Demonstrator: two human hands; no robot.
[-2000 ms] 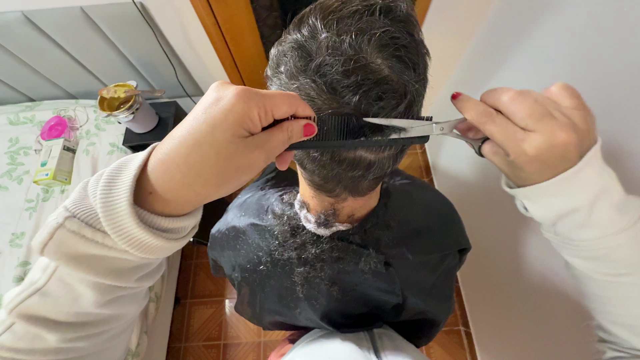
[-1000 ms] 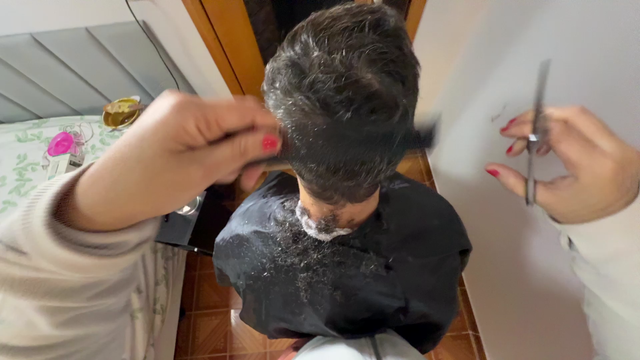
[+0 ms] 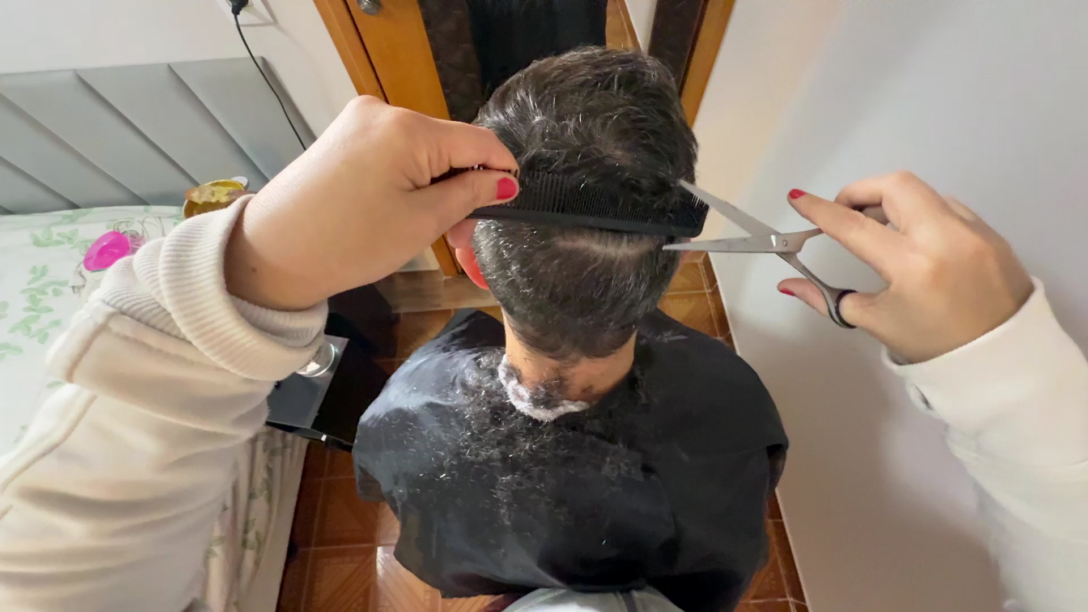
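Note:
A seated person's head with short dark hair (image 3: 586, 289) is seen from behind at the centre. My left hand (image 3: 382, 187) grips one end of a black comb (image 3: 612, 208), which lies level across the back of the head with its teeth up in the hair. Metal hairdressing scissors (image 3: 769, 243) are in my right hand (image 3: 909, 255), their blades spread apart, the tips at the comb's right end. A black cape (image 3: 578, 501) strewn with hair clippings covers the person's shoulders. White material (image 3: 540, 404) lies around the neck.
At left stands a bed with a grey padded headboard (image 3: 144, 127) and a leaf-patterned sheet (image 3: 38, 289), with a pink object (image 3: 107, 251) on it. A dark bedside table (image 3: 310, 399) is beside the bed. A pale wall (image 3: 858, 476) runs along the right; a wooden door frame (image 3: 408, 59) is ahead.
The scissors, upright and away from the head one second ago, are back beside the comb with their blades spread. The comb, blurred then, now lies sharp and level across the hair.

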